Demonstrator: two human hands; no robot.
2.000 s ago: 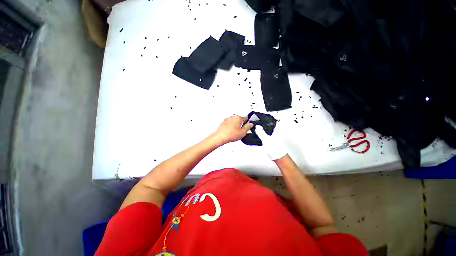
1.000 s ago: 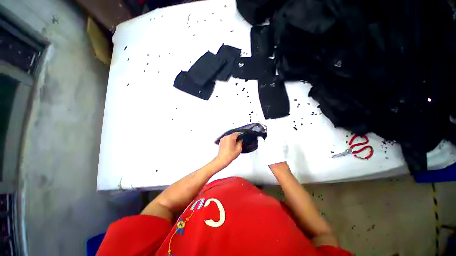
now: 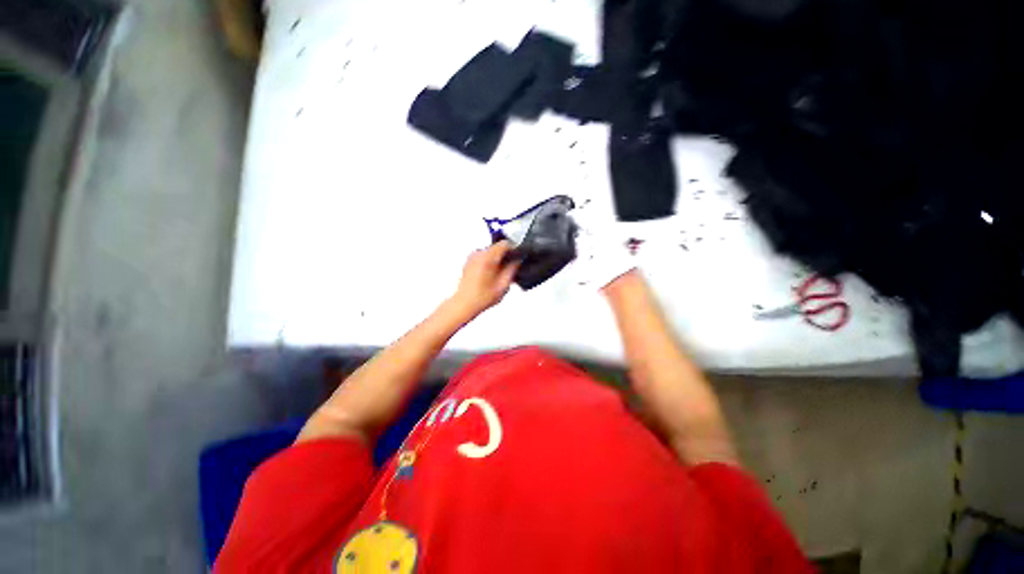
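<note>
A black pouch (image 3: 547, 243) is held a little left of the table's middle, its mouth spread and pale grey inside. My bare left hand (image 3: 488, 275) grips its lower left edge. My right hand (image 3: 612, 256) is to the right of the pouch, apart from it; its white glove blends into the white table, so its fingers cannot be made out. A tiny dark red thing (image 3: 634, 244) shows at the right hand; whether it is held is unclear.
Flat black pouches (image 3: 483, 92) lie beyond my hands, one (image 3: 642, 174) nearer. A large black heap (image 3: 831, 135) fills the far right. Red-handled scissors (image 3: 823, 303) lie right, near the front edge of the white table (image 3: 337, 247). Dark scraps are scattered about.
The pouch has gone from bunched between both hands to spread open in my left hand. My right hand has come away from it. The camera view has shifted.
</note>
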